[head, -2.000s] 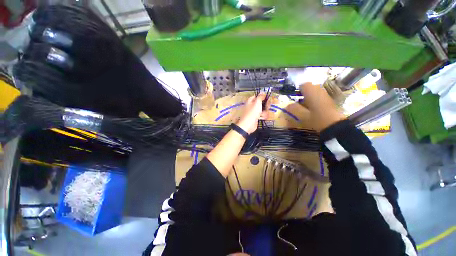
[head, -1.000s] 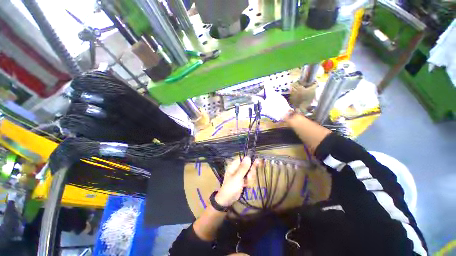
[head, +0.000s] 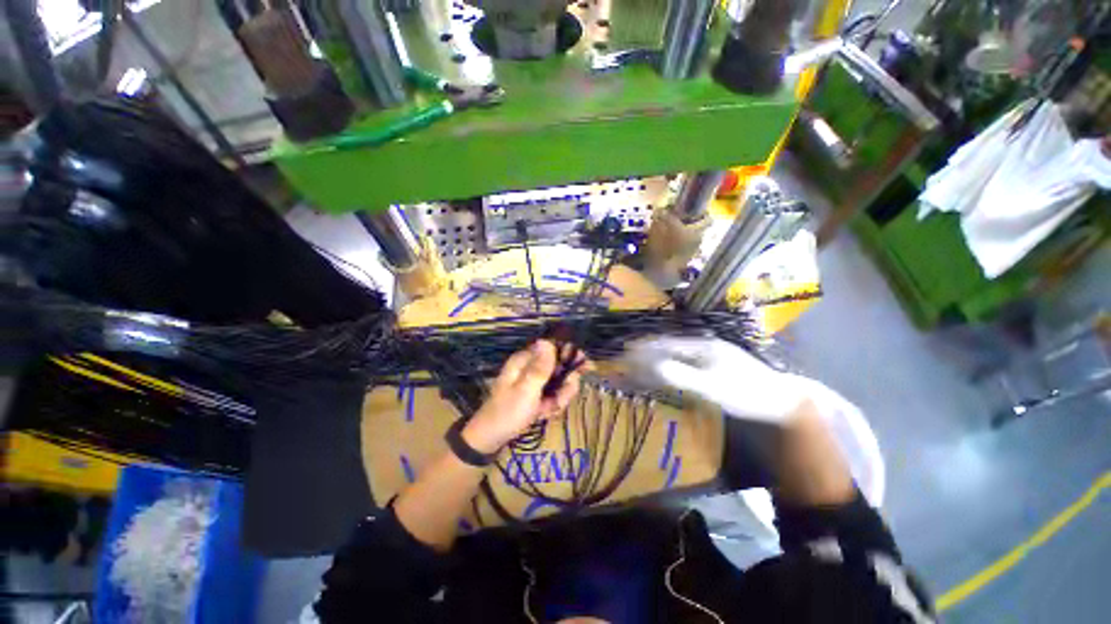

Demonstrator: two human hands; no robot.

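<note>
My left hand [head: 521, 396], bare with a dark wristband, is closed on several black cables [head: 532, 274] whose dark ends stand up toward the silver lower mould [head: 536, 224]. My right hand [head: 719, 373], in a white glove, is blurred over the right part of the wide black cable bundle [head: 475, 347]; whether it holds anything cannot be told. A silver slotted strip [head: 619, 391] lies on the cardboard board [head: 396, 449], partly hidden by the glove. Black leads curve from it down toward my lap.
A green press plate [head: 548, 137] with steel columns stands ahead, green-handled pliers [head: 396, 126] on it. Tied cable hanks [head: 146, 219] are at left, above a blue bin [head: 219, 536] of white pieces. Metal tubes [head: 735, 250] stand right; a white tub [head: 859, 451] sits lower right.
My right hand has moved back from near the lower mould to the right side of the board. My left hand stays closed on cables. The whole view has shifted and turned.
</note>
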